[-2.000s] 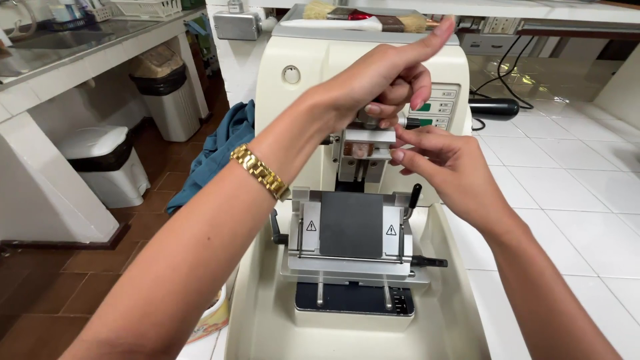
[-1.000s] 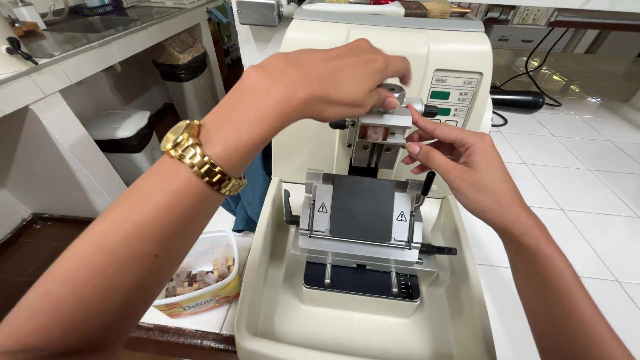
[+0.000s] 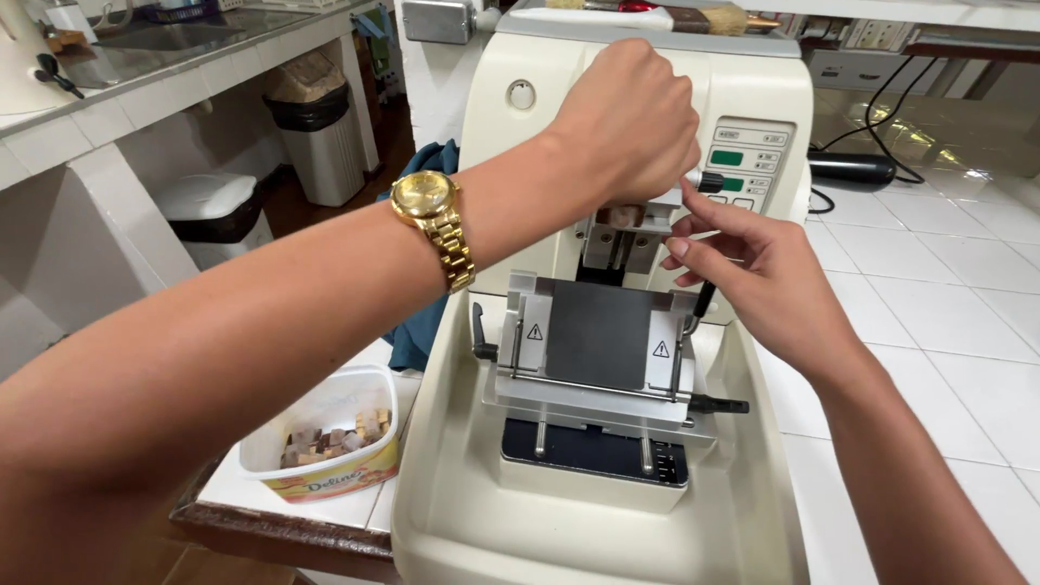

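Observation:
A cream rotary microtome (image 3: 504,203) stands in front of me, its metal knife holder (image 3: 601,333) in the middle. Above the holder, a tissue block (image 3: 621,215) sits in the specimen clamp (image 3: 664,213). My left hand (image 3: 634,122), a gold watch on its wrist, is curled over the top of the clamp and hides what its fingers grip. From the right, my right hand (image 3: 731,244) touches the clamp's side with fingertips, thumb and fingers apart, near a black-ended knob (image 3: 709,181).
At the left table edge stands a plastic tub (image 3: 325,471) of small blocks, beside a blue cloth (image 3: 418,341). Brushes (image 3: 715,18) lie on top of the microtome. A black handle (image 3: 853,168) with cables lies at the right. Waste bins (image 3: 325,154) stand below the sink counter.
My left hand has turned and closed into a fist shape over the clamp; its fingers were spread two seconds ago. My right hand remains beside the clamp. The view has shifted, showing more of the tub.

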